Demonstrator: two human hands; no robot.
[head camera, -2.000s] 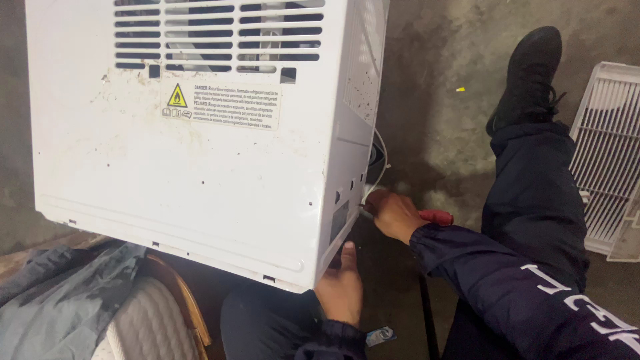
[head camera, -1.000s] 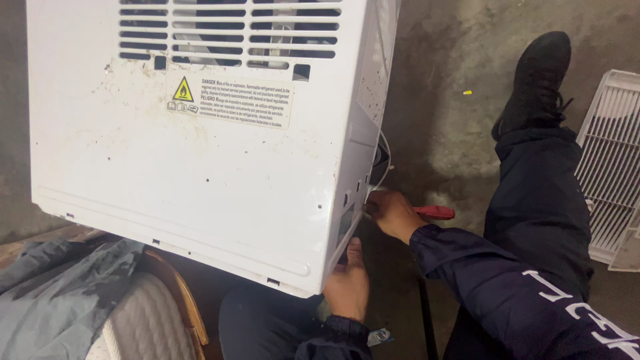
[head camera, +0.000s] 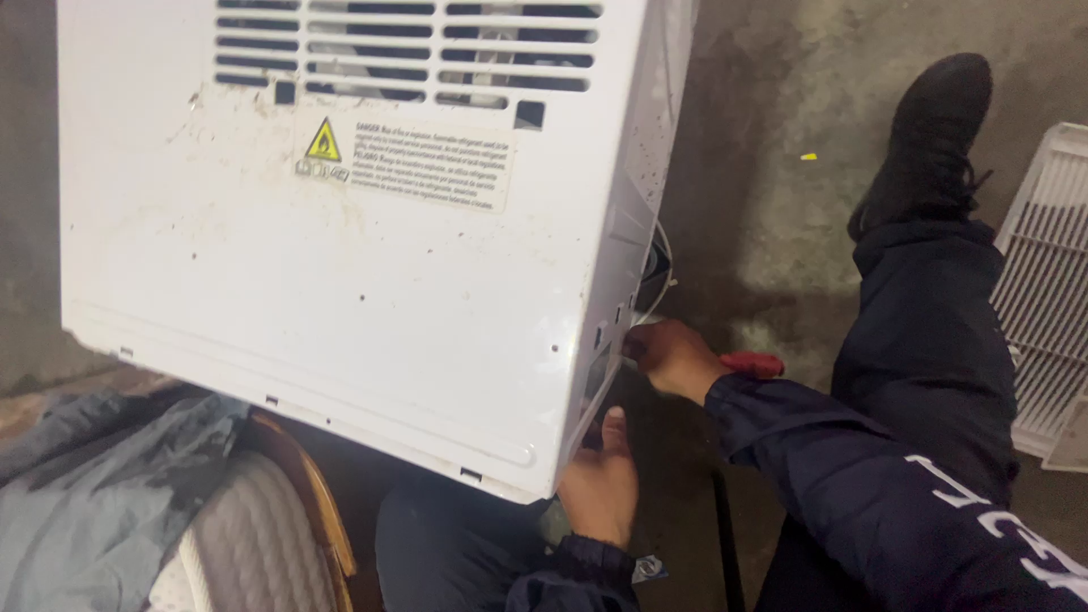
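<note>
A white metal appliance casing (head camera: 382, 289) with vent slots and a flammability warning label (head camera: 429, 166) fills the left and middle. My right hand (head camera: 676, 357) is at its right side, with fingertips pinched on a thin white cable (head camera: 667, 255). The cable runs down along the side panel towards my left hand (head camera: 599, 484). That hand is at the casing's lower right corner, thumb raised, its other fingers mostly hidden. A red handle (head camera: 752, 365) shows beside my right wrist; whether that hand holds it, I cannot tell.
A white slatted grille (head camera: 1050, 297) lies on the concrete floor at the far right, beyond my outstretched leg and black shoe (head camera: 931, 136). Grey cloth (head camera: 110, 493) and a quilted pad (head camera: 255, 527) are at the lower left. A small yellow scrap (head camera: 808, 156) lies on the floor.
More of the white cable shows along the side panel between my hands than two seconds ago. Both hands have stayed by the casing's right side.
</note>
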